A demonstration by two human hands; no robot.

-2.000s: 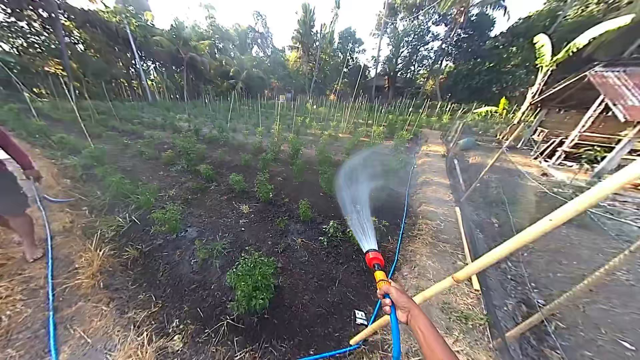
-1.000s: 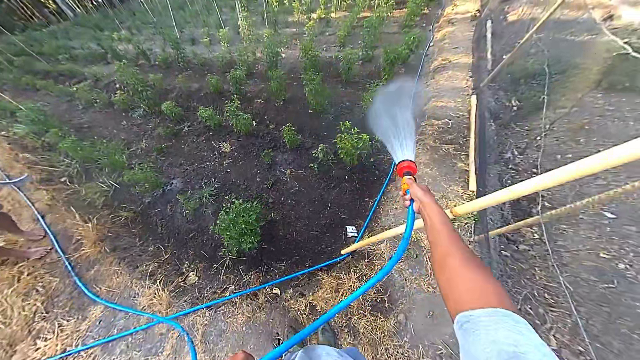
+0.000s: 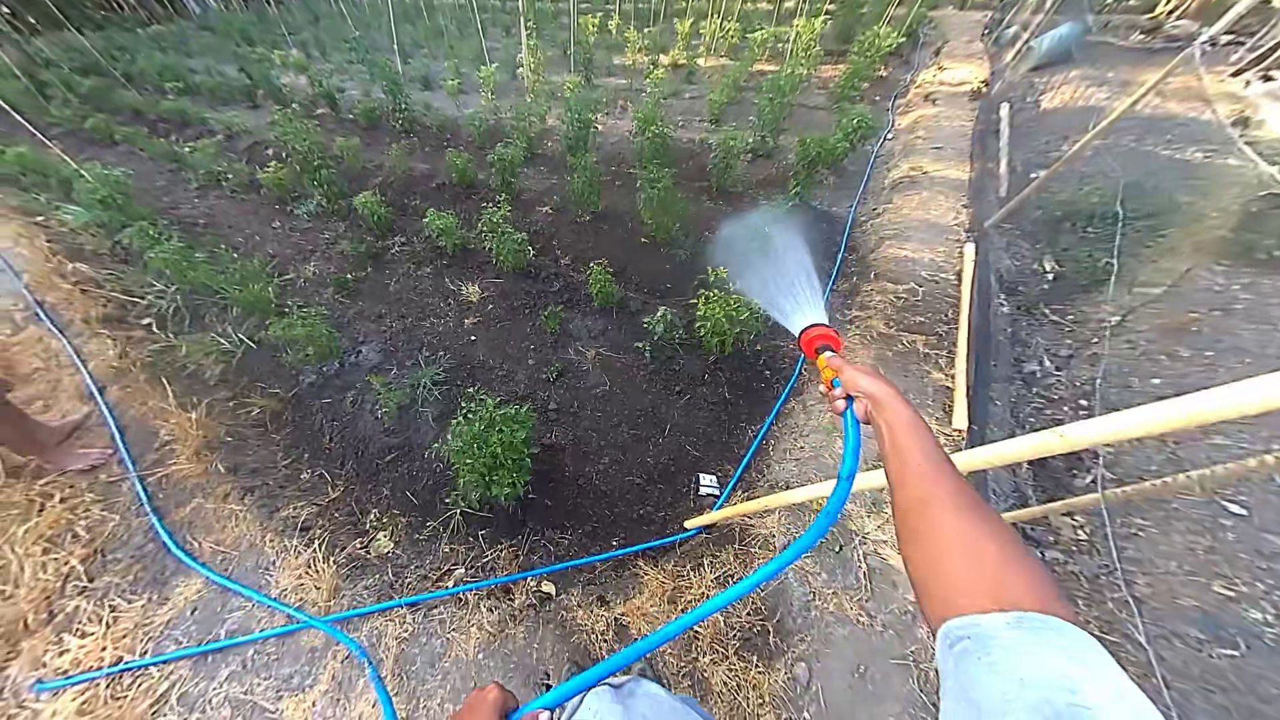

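Note:
My right hand (image 3: 858, 388) is closed around an orange and red spray nozzle (image 3: 820, 341) on the end of a blue hose (image 3: 790, 556). A wide fan of water (image 3: 775, 265) leaves the nozzle, pointing away and slightly left, over the dark soil beside a small leafy plant (image 3: 727, 318). The hose loops from the nozzle down to the bottom edge, where my left hand (image 3: 487, 703) is partly visible against it, its fingers largely cut off by the frame. A bushier green plant (image 3: 490, 448) grows nearer to me.
A bamboo pole (image 3: 1090, 432) slants under my right forearm. Another blue hose (image 3: 560, 566) lies along the bed's edge and crosses one at the lower left. A person's bare foot (image 3: 62, 445) is at the far left. Black netting (image 3: 988, 300) borders the dirt path (image 3: 915, 200); staked plants stand beyond.
The view has tilted down strongly. My right hand still holds the spraying nozzle. My left hand now shows more at the bottom edge beside the hose.

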